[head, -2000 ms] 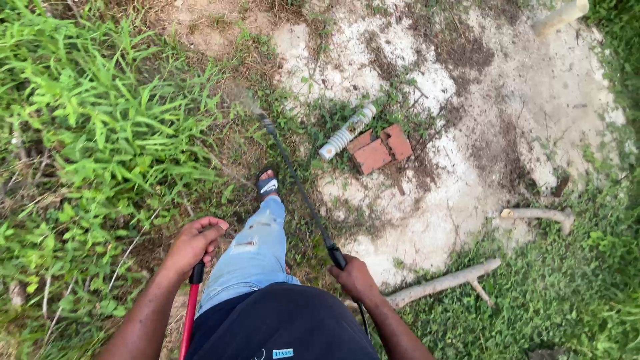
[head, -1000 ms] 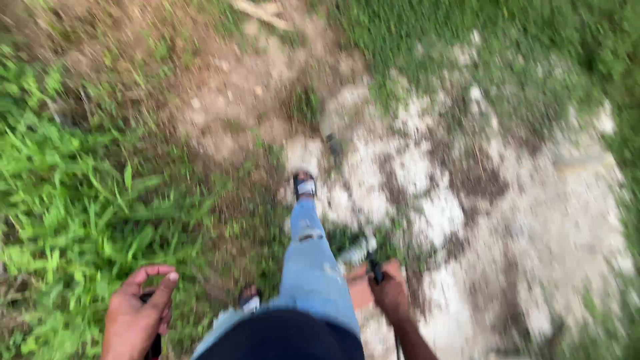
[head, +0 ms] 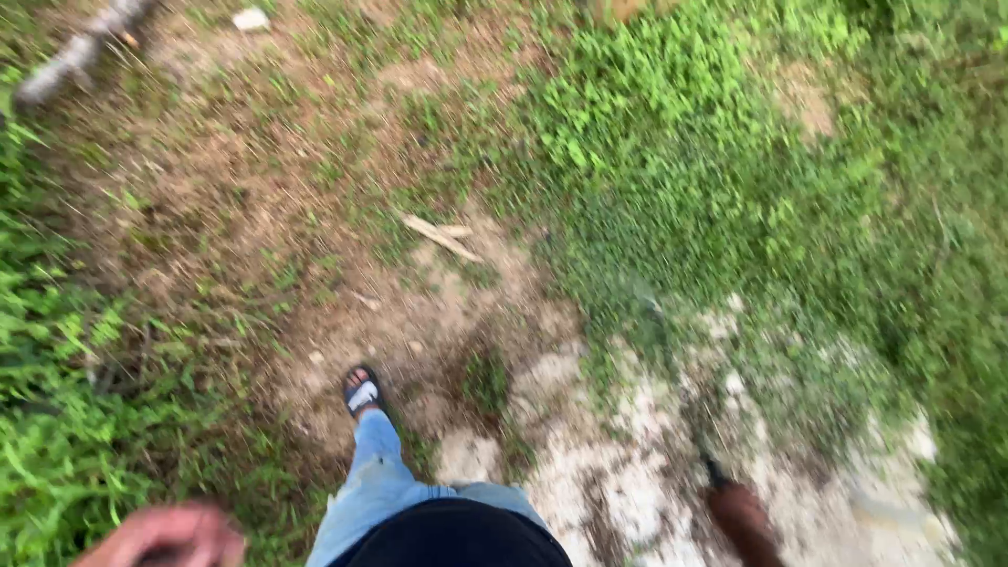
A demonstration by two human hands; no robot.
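Note:
My right hand (head: 739,508), at the lower right, is closed around the black handle of a spray wand (head: 712,466). The wand runs up and left over the pale ground and is blurred; its tip seems to lie near the grass, with a faint haze about it. At the bottom left edge, my left hand (head: 177,535) is blurred, with its fingers curled. Whether it holds anything does not show. Between my hands are my dark shirt and my light blue jeans, with one foot in a dark slide sandal (head: 362,391) on bare soil.
Short pale sticks (head: 441,236) lie on the soil ahead. A log (head: 83,55) crosses the upper left corner, and a white stone (head: 251,20) lies to its right. Leafy weeds (head: 47,441) border the left side. Low green growth (head: 709,205) spreads over the right, above a whitish rough patch (head: 630,488).
The view has moved forward over the ground; the bricks and ribbed object seen earlier are out of view. My right hand has moved outward to the right with the wand. My left hand is lower in view.

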